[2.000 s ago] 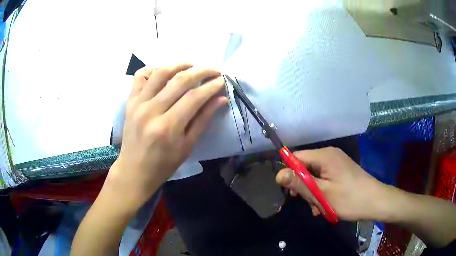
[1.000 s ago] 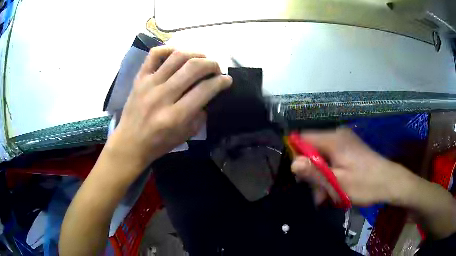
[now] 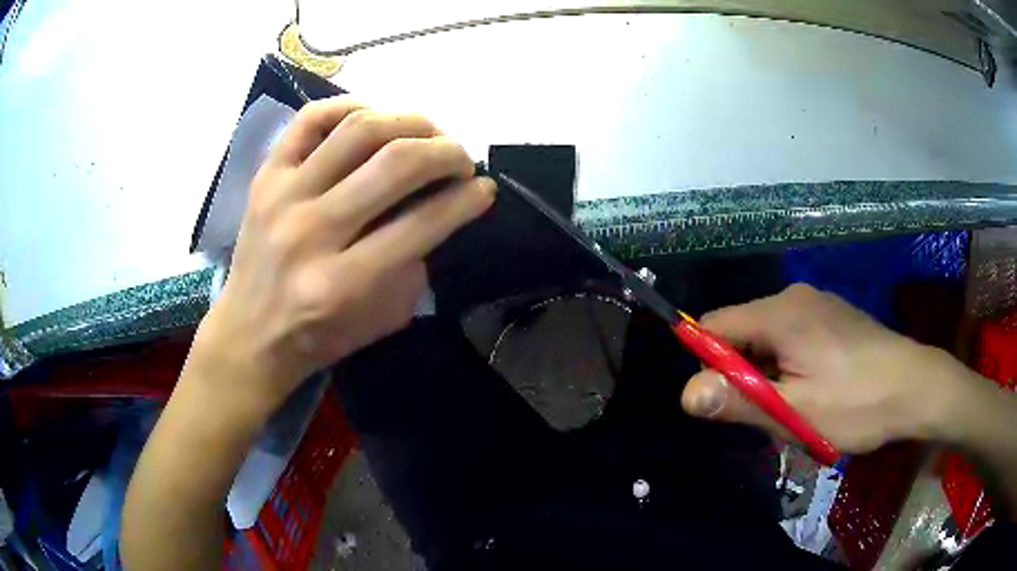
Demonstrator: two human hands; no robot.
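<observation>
My left hand (image 3: 346,223) grips bunched black cloth with a pale back at the table edge; the pale reverse (image 3: 236,178) shows to its left. A small black strip (image 3: 535,167) sticks up past the fingertips, over the table. My right hand (image 3: 825,368) holds scissors (image 3: 608,259) by their red handle. The dark blades point up and left, and their tips lie at the black cloth close to my left fingertips. I cannot tell how far the blades are open. The cloth's lower part merges with the black-clothed lap.
The white table (image 3: 714,112) has a curved green-edged front (image 3: 781,212). A machine base with a dark rim lies at the back. Red mesh baskets (image 3: 292,491) stand below left, with more red at the right. Blue material (image 3: 859,268) hangs at the right below the table.
The large pale panel spread on the table two seconds ago is folded back, showing black cloth. Since one second ago, my left hand moved slightly left and the scissor blades came onto the black cloth.
</observation>
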